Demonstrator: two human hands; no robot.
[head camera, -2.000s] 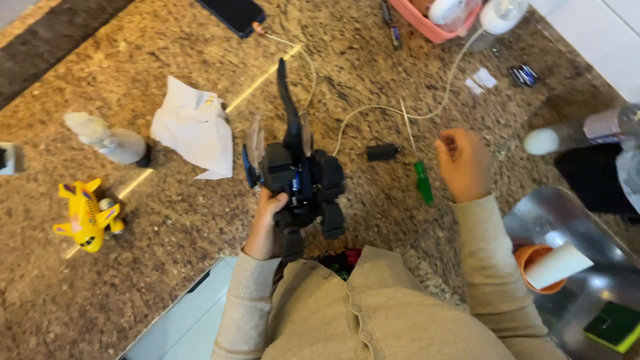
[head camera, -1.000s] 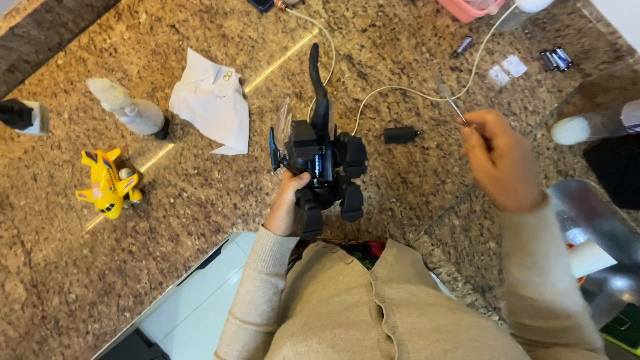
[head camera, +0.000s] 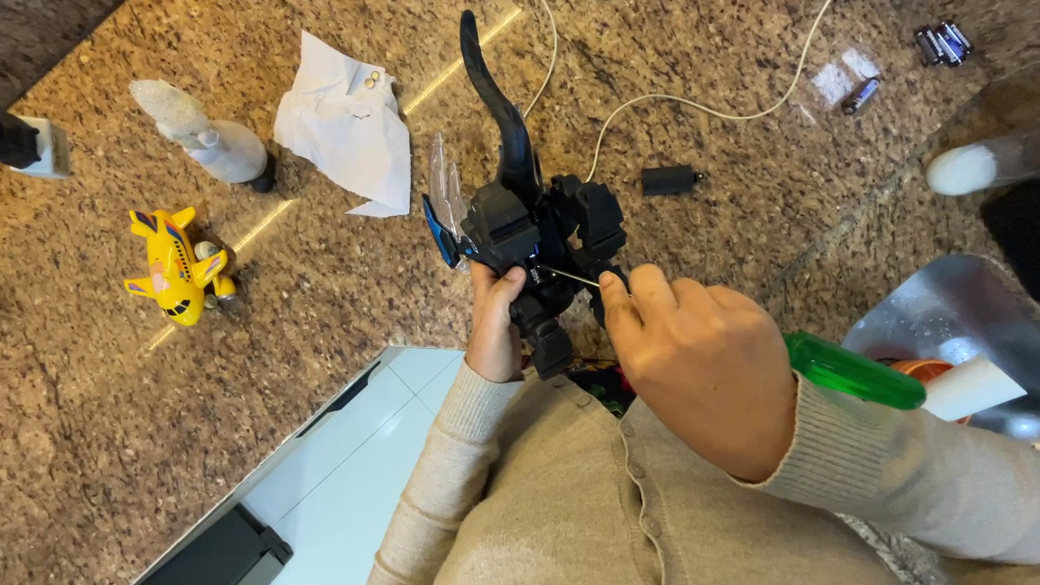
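Observation:
My left hand (head camera: 497, 321) grips a black plastic toy creature (head camera: 500, 223) with a long tail, clear fins and a blue part, its underside facing up. My right hand (head camera: 699, 361) holds a screwdriver (head camera: 853, 371) with a green handle, which sticks out behind the hand. The tip of its metal shaft touches or lies just over the toy's middle, beside my left thumb. A battery cell seems to sit there, partly hidden. A black battery-compartment cover or small block (head camera: 669, 180) lies on the granite counter, right of the toy.
A white paper (head camera: 349, 130) with small screws, a spray bottle (head camera: 219, 146) and a yellow toy airplane (head camera: 175, 268) are at the left. A white cable (head camera: 691, 97) crosses the counter (head camera: 390, 284). Several batteries (head camera: 942, 45) lie at the upper right, above a metal sink (head camera: 934, 292).
My right hand was empty beside the green screwdriver on the counter. It picked up the screwdriver and moved left to the toy, which my left hand has kept holding.

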